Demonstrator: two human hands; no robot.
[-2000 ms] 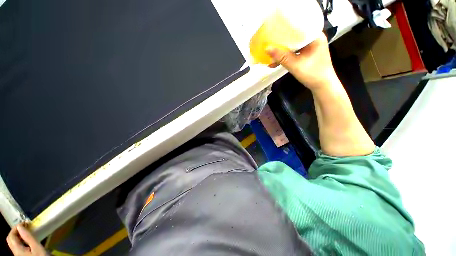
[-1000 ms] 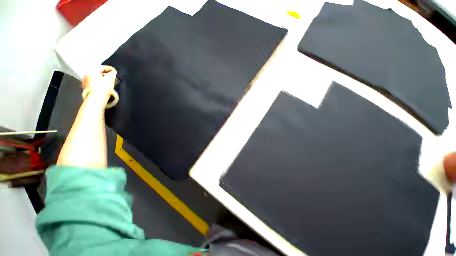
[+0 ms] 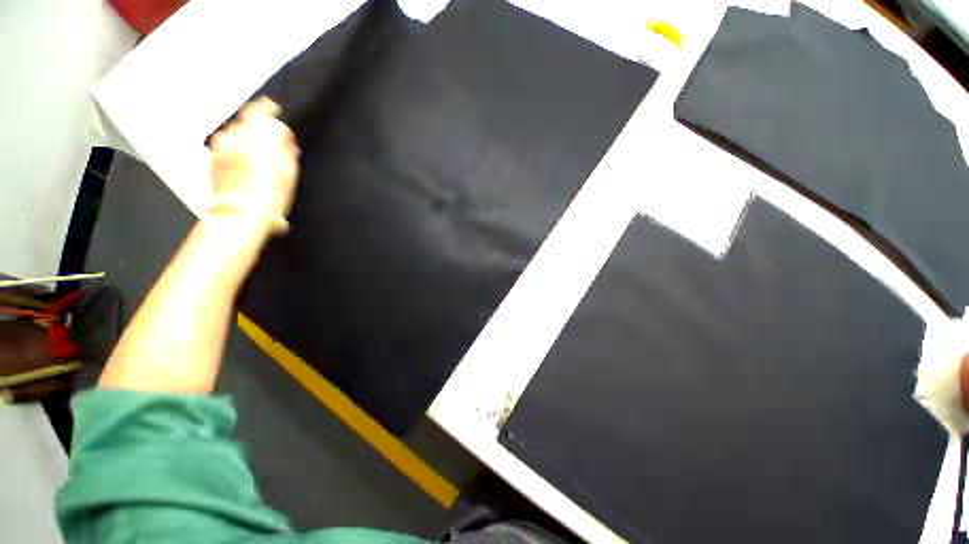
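My left hand [image 3: 255, 162] is at the left edge of a large black notched panel [image 3: 457, 138]. Its blurred fingers are closed on that edge, and the panel is creased there. The panel's near end hangs past the table's near edge. A second black notched panel [image 3: 723, 383] lies flat on the white table in front of me. My right hand [image 3: 965, 379] is cut off by the right rim, with only a fingertip showing. A pale, whitish thing [image 3: 941, 383] is beside it, over the second panel's right edge; the hand's hold on it is hidden.
Stacked smaller black panels [image 3: 839, 128] lie at the far right of the table [image 3: 568, 287]. A small yellow ring-like thing [image 3: 664, 34] lies at the back. A red object [image 3: 143, 13] is at top left. A shoe-like shape with red [image 3: 53, 329] and a yellow floor line [image 3: 351, 409] are below at left.
The view has swung from the near edge and the glue bottle to the left side. Over the last second my left hand has turned over the left panel's edge, and a crease has formed beyond it.
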